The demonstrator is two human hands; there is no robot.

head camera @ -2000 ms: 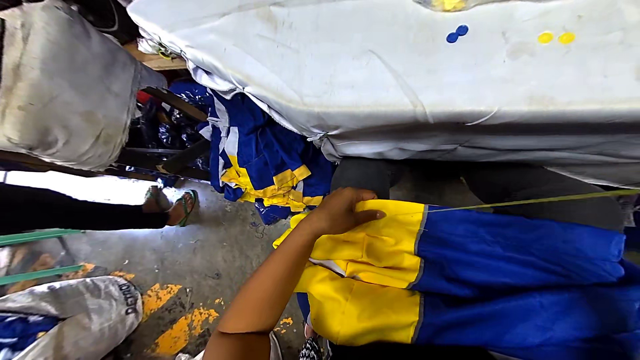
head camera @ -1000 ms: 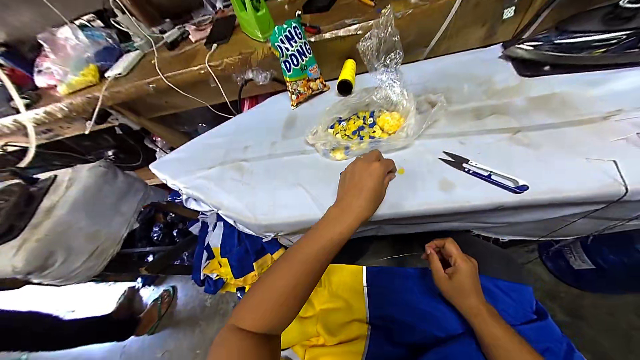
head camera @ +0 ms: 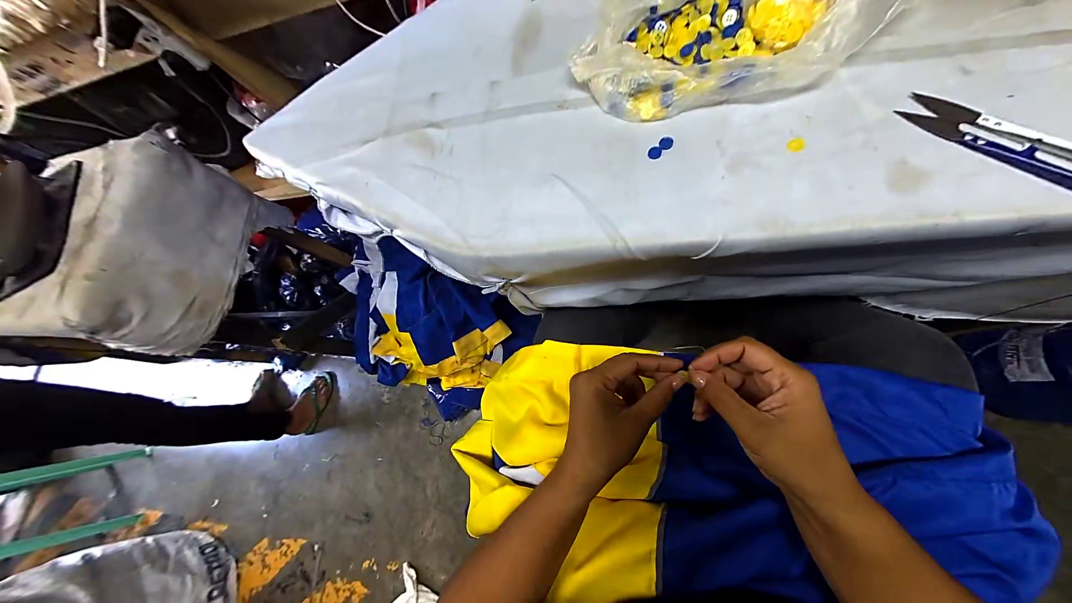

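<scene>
Over my lap lies a yellow and blue garment [head camera: 729, 502]. Above it, the fingertips of my left hand [head camera: 615, 410] and my right hand [head camera: 754, 402] meet, pinching a small yellowish piece that looks like a button, mostly hidden by the fingers. A thin thread shows just above them. On the cloth-covered table, two blue buttons [head camera: 660, 148] touch each other, and one yellow button [head camera: 796, 145] lies to their right. Behind them an unsealed clear plastic bag [head camera: 603, 71] holds many blue and yellow buttons. Thread snips [head camera: 988, 138] lie at the right.
The white-covered table [head camera: 435, 167] spans the top. Below its left end hangs a pile of blue and yellow garments [head camera: 444, 327]. A padded grey surface [head camera: 151, 251] stands at left, with a person's sandalled foot [head camera: 314, 402] beneath it. A sack [head camera: 134, 574] lies at lower left.
My left hand has come back from the bag of buttons on the table and now meets my right hand above the garment. The view has turned downward.
</scene>
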